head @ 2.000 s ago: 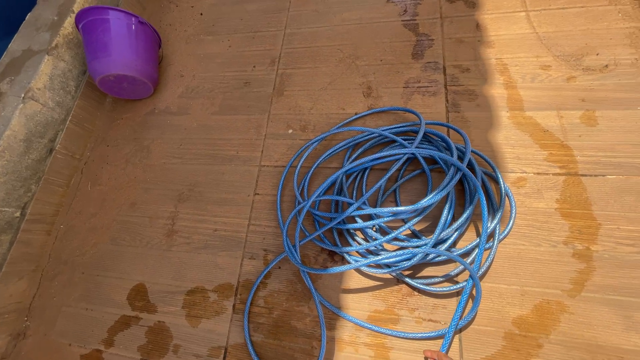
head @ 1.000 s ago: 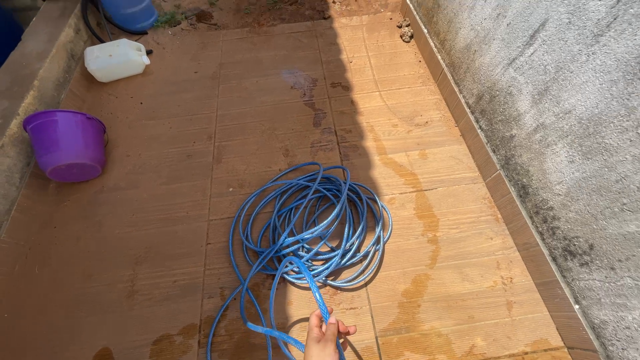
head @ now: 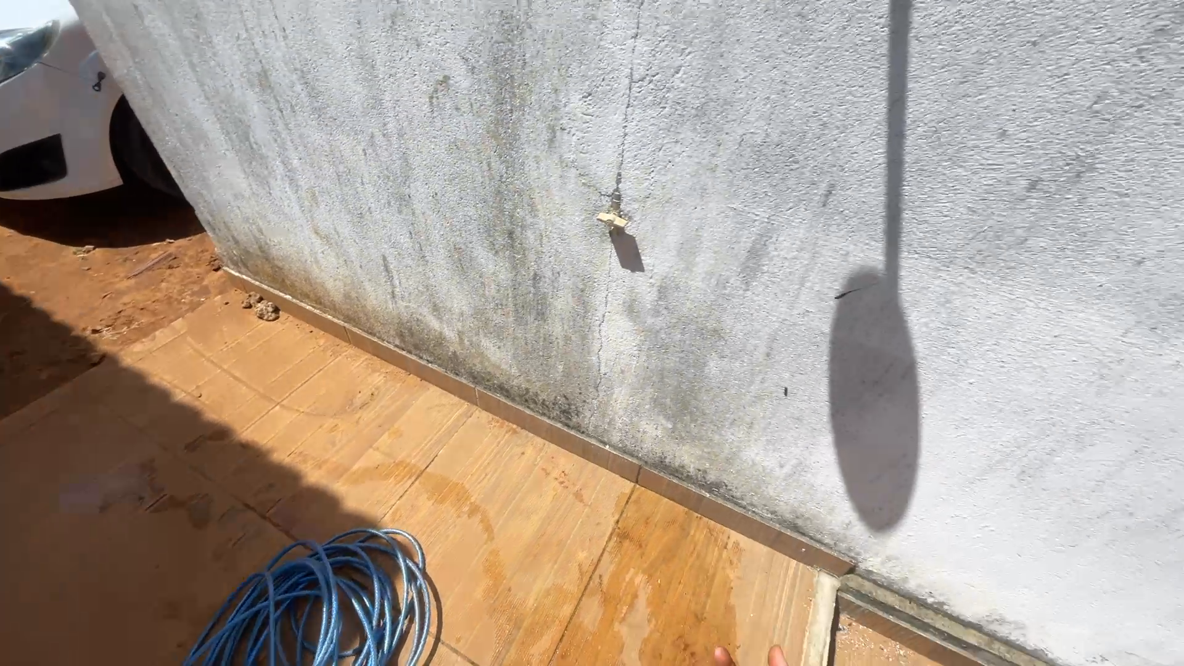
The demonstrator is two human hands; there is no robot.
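Note:
Two fingertips of one hand, seemingly my right hand [head: 749, 657], show at the bottom edge, right of centre. They are a little apart, above the tiled floor near the raised end of the baseboard; the rest of the hand is cut off, so whether it holds anything is hidden. My left hand is out of view. A coiled blue hose [head: 319, 592] lies in loose loops on the floor at the lower left, well to the left of the fingertips and cut by the bottom edge.
A rough, stained white wall [head: 444, 185] rises behind a tile baseboard [head: 555, 435]. A yellowish tap-like fitting [head: 612, 220] sticks out of it along a crack. Wet patches mark the brown tiles [head: 518, 518]. Clods [head: 262, 307] lie by the wall; a white car [head: 55, 111] stands beyond on red soil.
The view has swung right to the wall. One second ago a hand gripped the hose by the coil; now only fingertips show, away from it. The purple tub is out of view.

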